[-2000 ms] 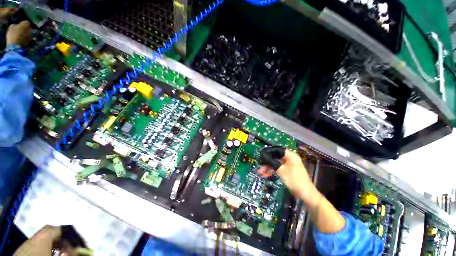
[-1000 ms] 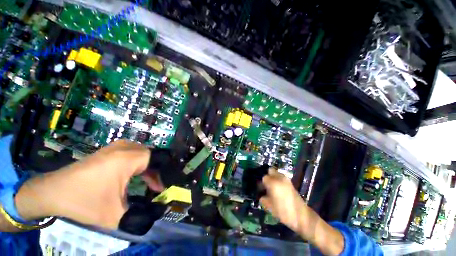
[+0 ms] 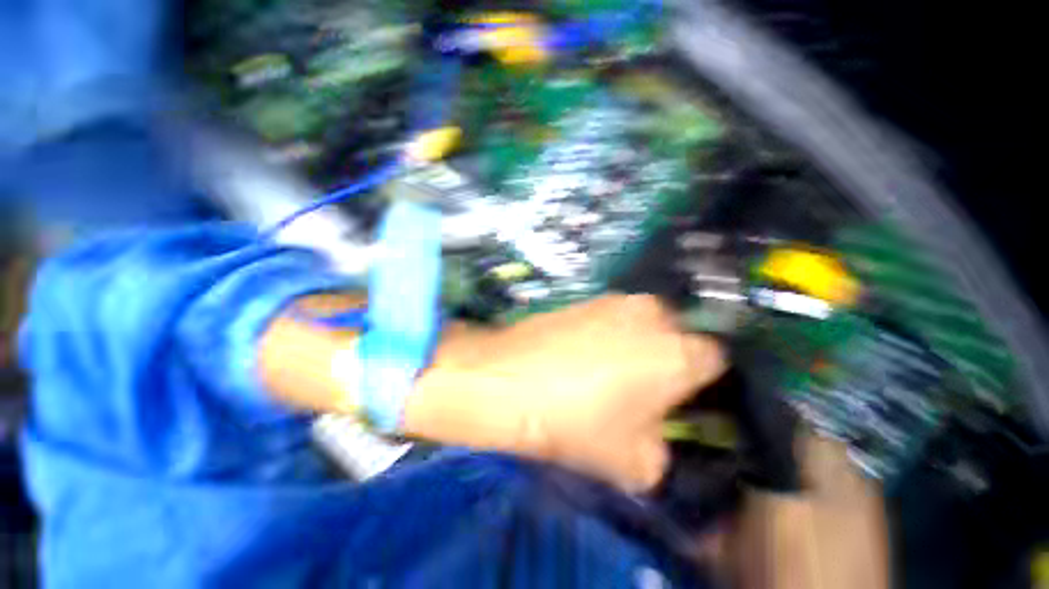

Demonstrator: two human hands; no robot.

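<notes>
The whole view is heavily blurred. My left hand (image 3: 564,380), with a light blue strap at the wrist and black-covered fingertips, reaches in from the left over the lower middle. A small yellowish piece (image 3: 704,431) shows between its fingers. My right hand (image 3: 822,506) is at the lower right, partly cut off by the bottom edge, close to the left fingertips; whether it holds anything is hidden. A green circuit board (image 3: 897,380) with a yellow block lies just beyond the hands. Another crowded green board (image 3: 587,207) lies above my left hand.
A grey rail (image 3: 863,127) curves along the boards' far side at the upper right, with darkness beyond. A blue-clothed arm or body (image 3: 81,92) fills the upper left. A thin blue cord (image 3: 334,201) runs near a small yellow item (image 3: 435,144).
The view has swung and shifted, so the boards sit differently. My hands are now close together, where they were apart. The right hand has left its spot over the board.
</notes>
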